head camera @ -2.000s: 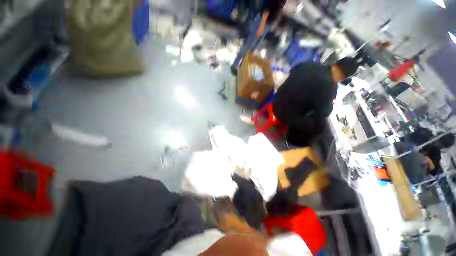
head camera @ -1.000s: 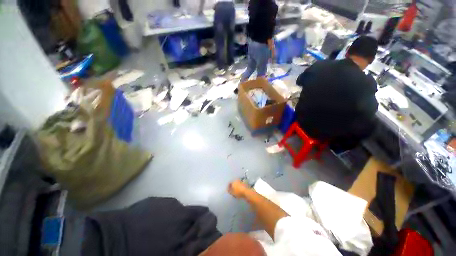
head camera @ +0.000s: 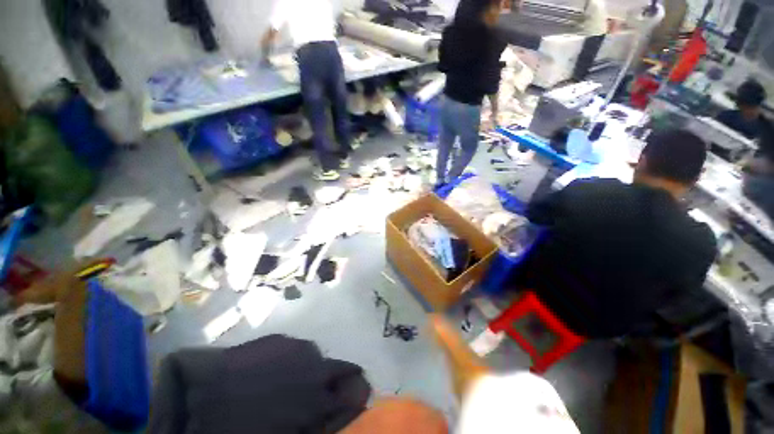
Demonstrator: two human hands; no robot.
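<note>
A bulky dark charcoal cloth, perhaps a garment pile [head camera: 255,386], fills the lower left close to me. My right hand [head camera: 451,343] is blurred at lower centre, reaching forward from a white sleeve; I cannot tell its finger shape, and no held object shows. A blurred patch of bare skin lies at the bottom edge beside the dark cloth; I cannot tell what it belongs to. My left hand is not seen.
An open cardboard box [head camera: 437,292] stands ahead, beside a blue crate [head camera: 513,263]. A seated person in black [head camera: 624,254] is at right by a red stool [head camera: 539,326]. White scraps [head camera: 314,225] litter the floor. Two people stand near a table [head camera: 161,119]. A blue panel [head camera: 117,352] is at left.
The view has moved forward and lifted; the cardboard box and seated person look nearer. The white bundle and the cardboard with dark pieces at lower right have mostly left view. The dark cloth stays at lower left.
</note>
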